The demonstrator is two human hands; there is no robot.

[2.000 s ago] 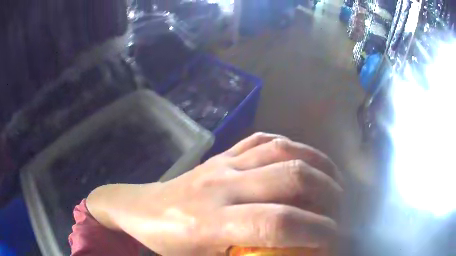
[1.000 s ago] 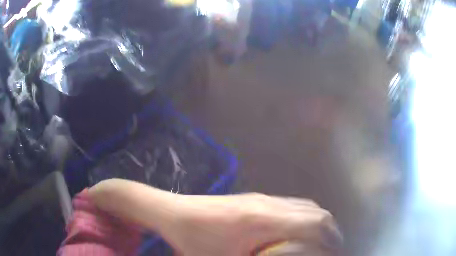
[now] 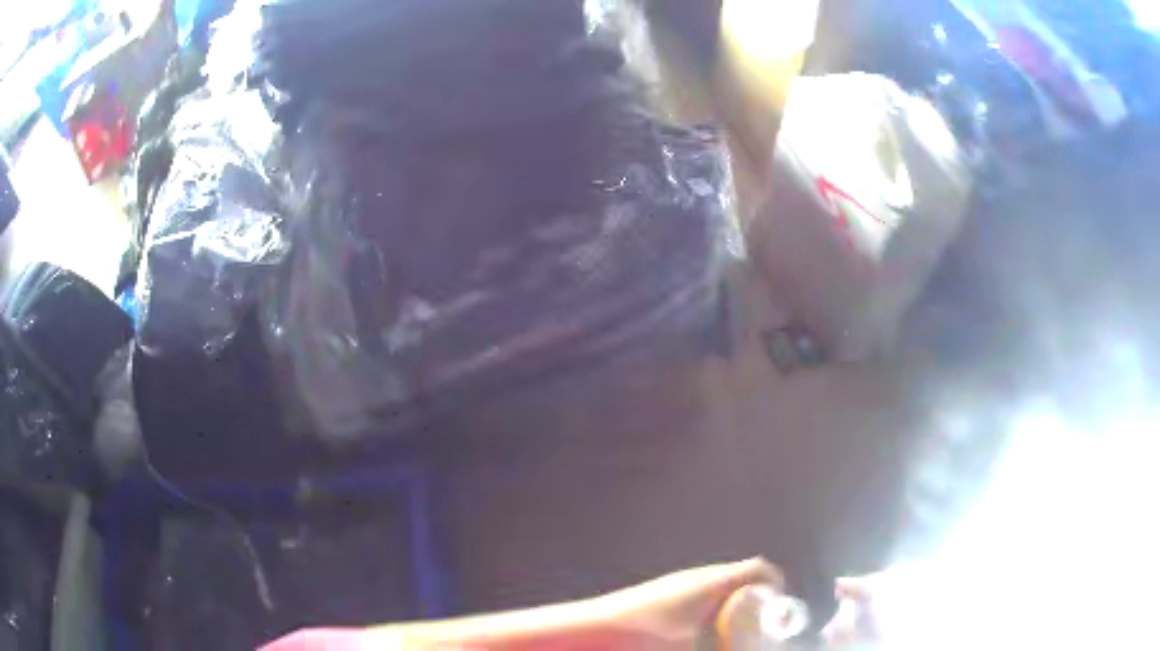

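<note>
My left hand [image 3: 681,600] is at the bottom edge, partly cut off, with a pink sleeve [image 3: 324,640] at the wrist. Its fingers are closed around a bottle [image 3: 751,619], of which an orange edge and a pale, shiny top show. The rest of the bottle is hidden by the hand or cut off by the frame. My right hand is not in view.
Dark garments in clear plastic [image 3: 496,242] fill the upper middle. A blue-rimmed bin [image 3: 426,541] stands at the lower left. A white bag with a red mark [image 3: 865,191] is at the upper right. Brown floor [image 3: 573,496] shows between; glare covers the lower right.
The view has moved forward. The blue bin has shifted down and left, and the bagged dark garments appear larger. My left hand sits lower in view, still around the bottle.
</note>
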